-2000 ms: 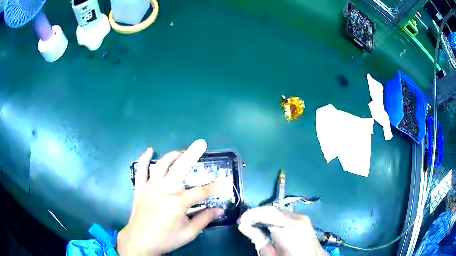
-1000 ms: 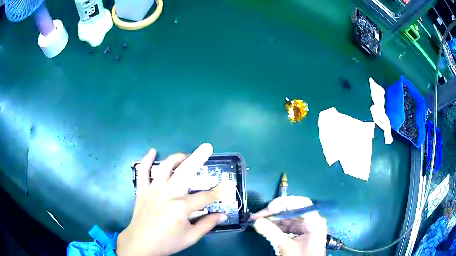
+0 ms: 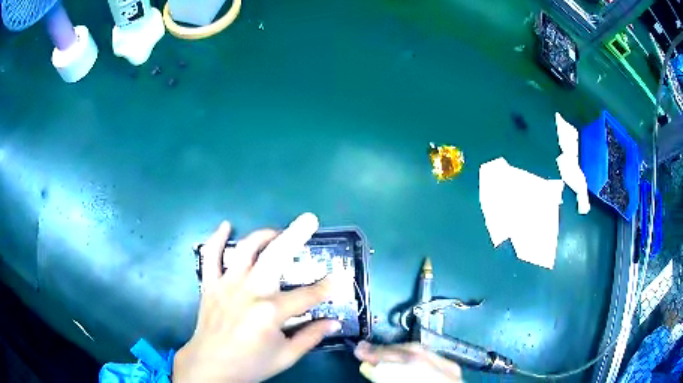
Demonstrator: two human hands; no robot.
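A black open housing [image 3: 362, 243] with a pale-patched circuit board [image 3: 343, 278] lies on the green mat at lower centre. My left hand [image 3: 251, 307] is spread over its left part and holds it down, with whitish coverings on some fingers. A thin pale wire shows near the board's right edge. My right hand [image 3: 408, 363] is at the housing's lower right corner, cut off by the bottom edge. Its fingers are closed on the pen-like tool, of which only a small dark tip shows; the rest is hidden.
A metal air tool [image 3: 425, 292] with a brass tip and cord lies right of the housing. Beyond are an amber clump [image 3: 447, 162], white cloth [image 3: 520, 213], a blue screw bin [image 3: 595, 153] and a black part-assembled unit [image 3: 556, 48]. A fan [image 3: 73, 56] and yellow ring [image 3: 202, 31] stand far left.
My right hand, seen with the dark blue tool one second ago, has moved down to the housing's lower corner, uncovering the air tool. My left hand and the housing stay nearly the same.
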